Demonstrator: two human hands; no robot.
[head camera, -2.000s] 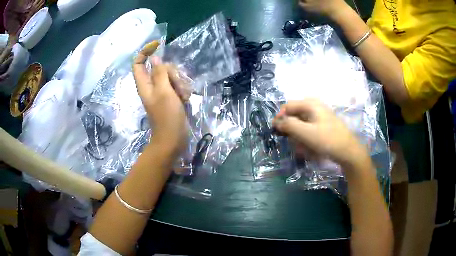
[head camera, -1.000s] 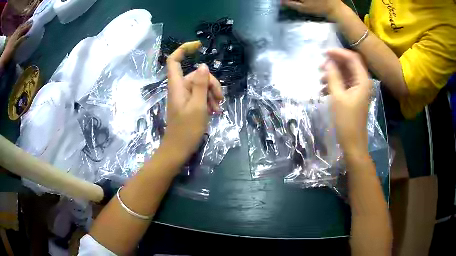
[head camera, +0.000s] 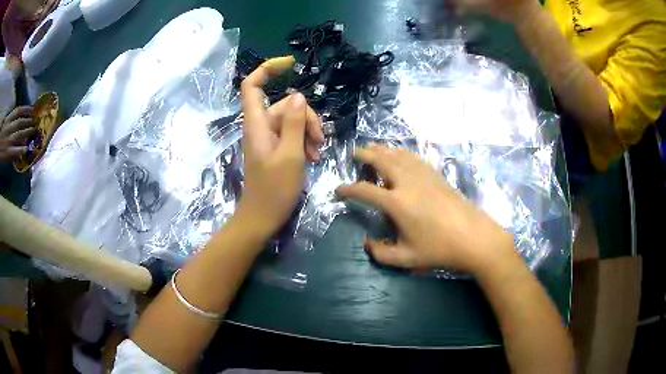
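My left hand (head camera: 274, 157) is raised over the bags at centre-left, index finger bent, with a yellow cover on its tip. I see nothing held in it. My right hand (head camera: 427, 208) is spread palm down, low over the right-hand bags, its fingertips pointing left; it looks empty. Clear bags with dark coiled cables inside lie in heaps on both sides; one bagged cable (head camera: 139, 197) shows at left. The loose black cable pile (head camera: 339, 77) lies beyond my left hand. Shiny clear bags (head camera: 467, 109) lie at right. My hands hide parts of the heaps.
White moulded parts (head camera: 179, 44) lie at far left under clear plastic. A pale tube (head camera: 73, 245) juts in at lower left. A yellow-brown roll (head camera: 46, 131) has another person's hand at it. A co-worker in a yellow shirt (head camera: 632, 66) reaches in at right. A brown carton (head camera: 613, 314) stands below the table edge.
My right hand has come down and left from the upper right heap and spread its fingers. My left hand has moved right since the first frame; the clear bag beside it there is gone from that spot.
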